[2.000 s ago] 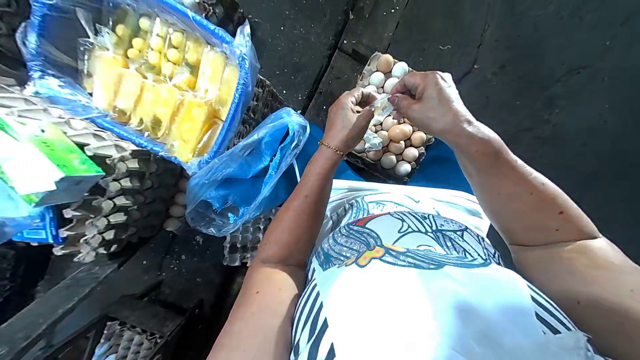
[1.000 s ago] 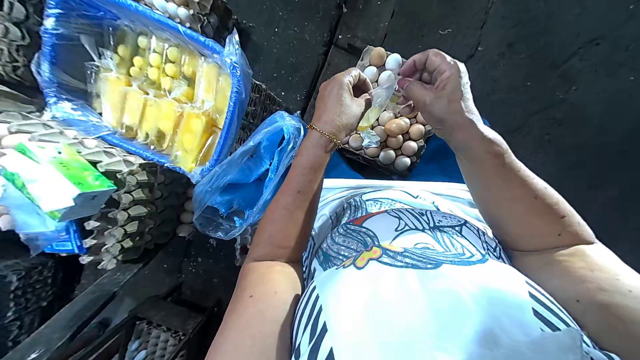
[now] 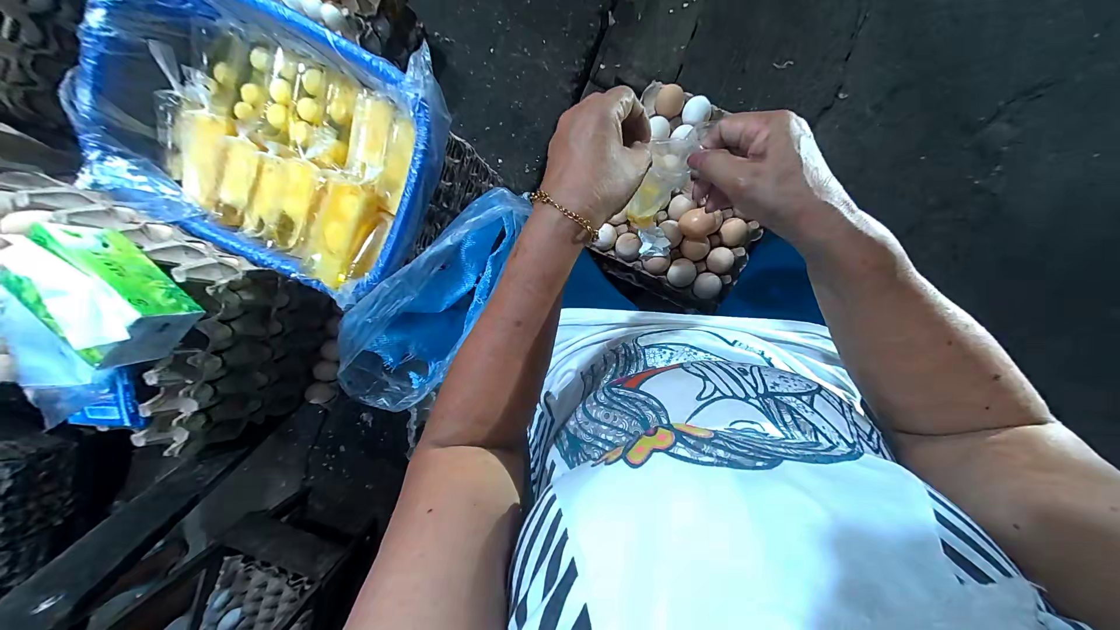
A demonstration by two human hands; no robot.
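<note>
Over an egg tray [image 3: 621,273] full of brown and white eggs, my left hand [image 3: 604,157] and my right hand [image 3: 766,171] pinch the top of a small clear plastic bag [image 3: 669,166] from either side. Yellow liquid, seemingly egg, lies in the lower part of the bag [image 3: 647,199]. A brown egg [image 3: 698,223] rests on top of the others, right of the bag. Crumpled clear plastic or a shell piece, I cannot tell which, lies on the eggs at the lower left. The fingertips of my left hand are partly hidden.
At the upper left, a blue basket [image 3: 424,153] lined with clear plastic holds bags of yellow egg. An open clear plastic bag [image 3: 385,363] hangs beside it. Stacked egg trays [image 3: 254,341] and a green tissue box [image 3: 157,289] stand at the left. Dark floorboards [image 3: 962,131] lie beyond.
My hands stay over the egg tray, and the small bag hangs between them more spread and more visible than two seconds ago. The view has shifted slightly.
</note>
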